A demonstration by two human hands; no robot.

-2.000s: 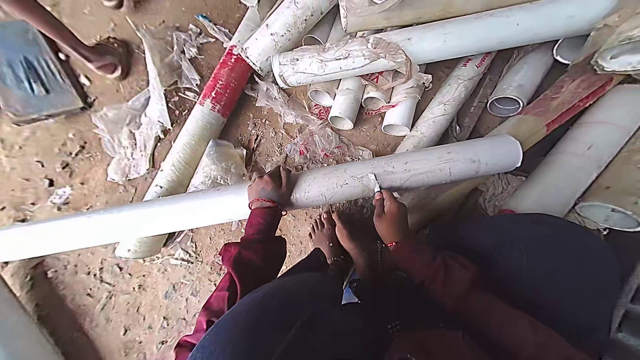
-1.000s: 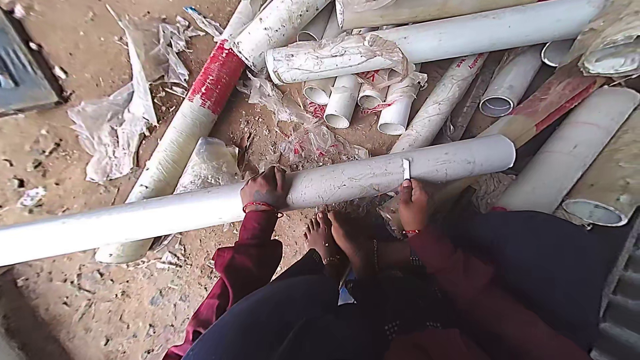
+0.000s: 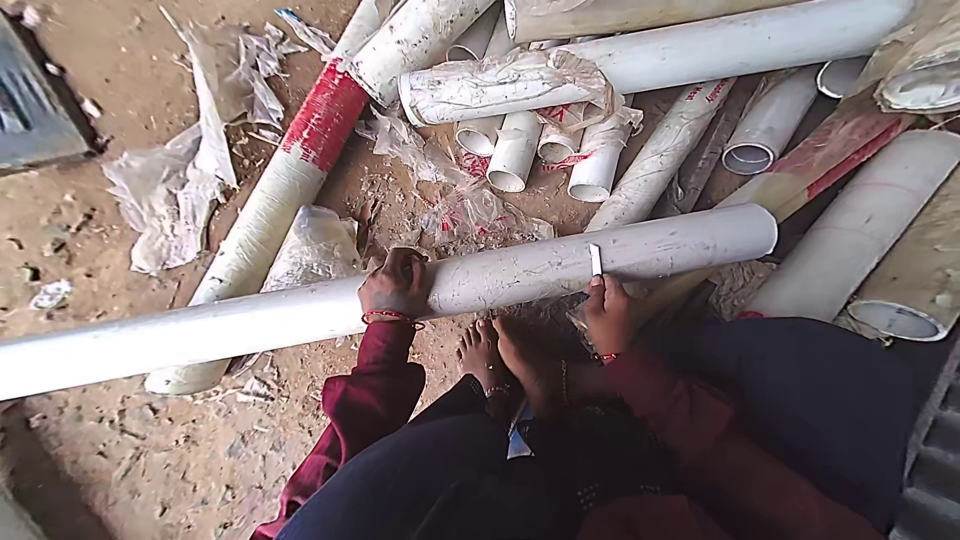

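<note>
A long white plastic pipe (image 3: 517, 274) lies across in front of me, its right end open. My left hand (image 3: 395, 283) grips the pipe left of its middle, fingers over the top. In my right hand (image 3: 609, 313) is a small flat white blade (image 3: 595, 260), held upright against the near side of the pipe. Scuffs and bits of film mark the pipe's surface between and beyond my hands. Beneath it, at the left, runs a film-wrapped pipe (image 3: 255, 232) with a red band.
Several white pipes (image 3: 697, 45), some in torn plastic film, are piled at the back and right. Crumpled film (image 3: 176, 180) lies on the dirt floor at the left, near a grey metal panel (image 3: 34, 105). My bare feet (image 3: 510, 352) are just below the pipe.
My right hand and the blade have moved rightward along the pipe from where they were two seconds ago. My left hand keeps its hold. A person's foot at the upper left has gone out of view.
</note>
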